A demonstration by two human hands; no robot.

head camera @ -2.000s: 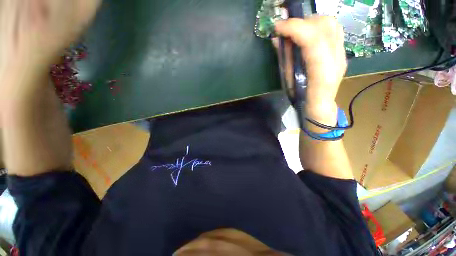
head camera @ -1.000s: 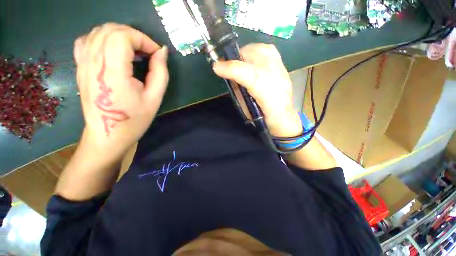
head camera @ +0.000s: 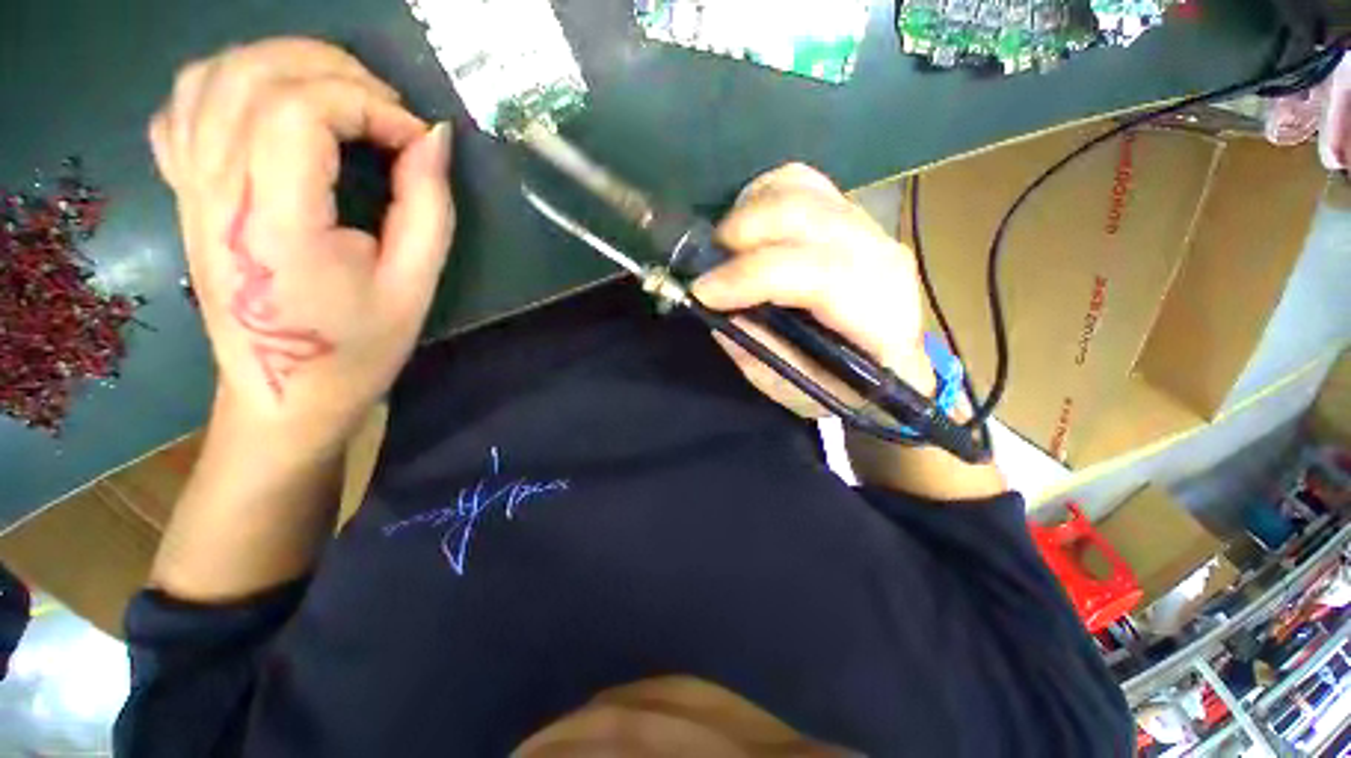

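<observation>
My right hand (head camera: pixel 830 296) is closed around the black handle of a soldering iron (head camera: pixel 596 181), which slants up and left. Its tip end is at the near end of a white and green circuit board (head camera: pixel 511 71). A thin bent metal feed tube (head camera: pixel 581 234) runs beside the barrel. My left hand (head camera: pixel 311 237) is left of the board, thumb and forefinger pinched together; any tiny part between them is too small to make out. A heap of small dark red parts (head camera: pixel 57 304) lies at the far left.
More boards lie on the dark green bench top (head camera: pixel 711 141), at top centre (head camera: pixel 763 33) and top right (head camera: pixel 985 33). Black cables (head camera: pixel 1022 208) loop from my right wrist to the right edge. Cardboard boxes (head camera: pixel 1104 311) and a red plastic item (head camera: pixel 1089 570) are below the bench.
Over two seconds my left hand has come back from the upper left to beside the board. The iron has moved left, then tilted further left, showing its feed tube. The boards appear further left.
</observation>
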